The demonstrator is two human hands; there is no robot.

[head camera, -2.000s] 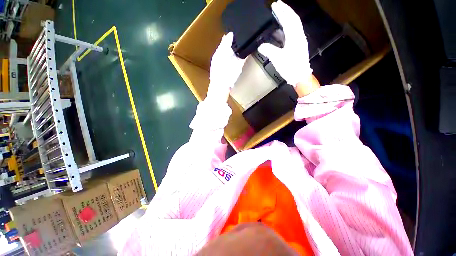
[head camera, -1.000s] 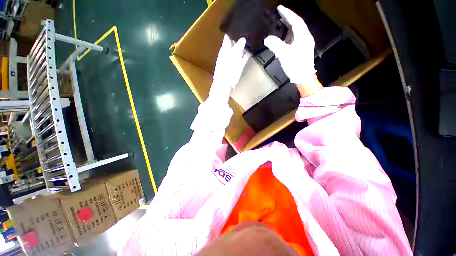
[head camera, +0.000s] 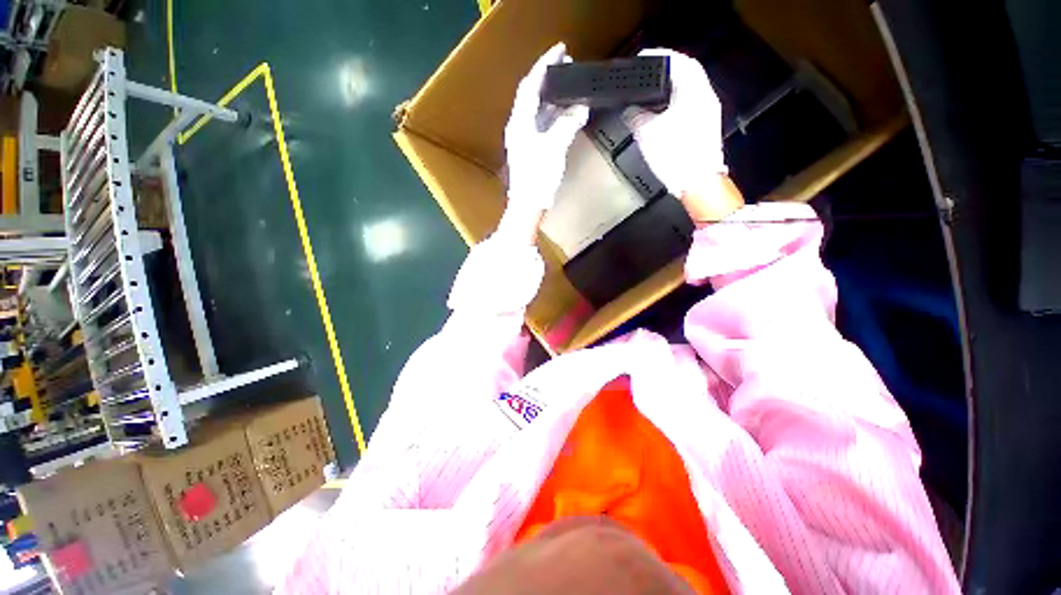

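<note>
A black plastic housing (head camera: 607, 81) is held between my two white-gloved hands above the open carton (head camera: 451, 136). A narrow side with rows of small holes faces me. My left hand (head camera: 542, 134) grips its left end and my right hand (head camera: 681, 126) grips its right end. Inside the carton, more black housings (head camera: 632, 249) lie beside a pale grey-white sheet (head camera: 591, 200). My hands hide part of the carton's contents.
A black-topped table (head camera: 1001, 349) runs along the right. A white roller conveyor (head camera: 122, 256) stands at the left on the green floor (head camera: 384, 302) with yellow lines. Sealed cartons (head camera: 209, 471) with red stickers are at the lower left.
The housing has been turned from its broad face to the narrow side with holes. My left hand has shifted slightly up and right with it; both hands still hold it.
</note>
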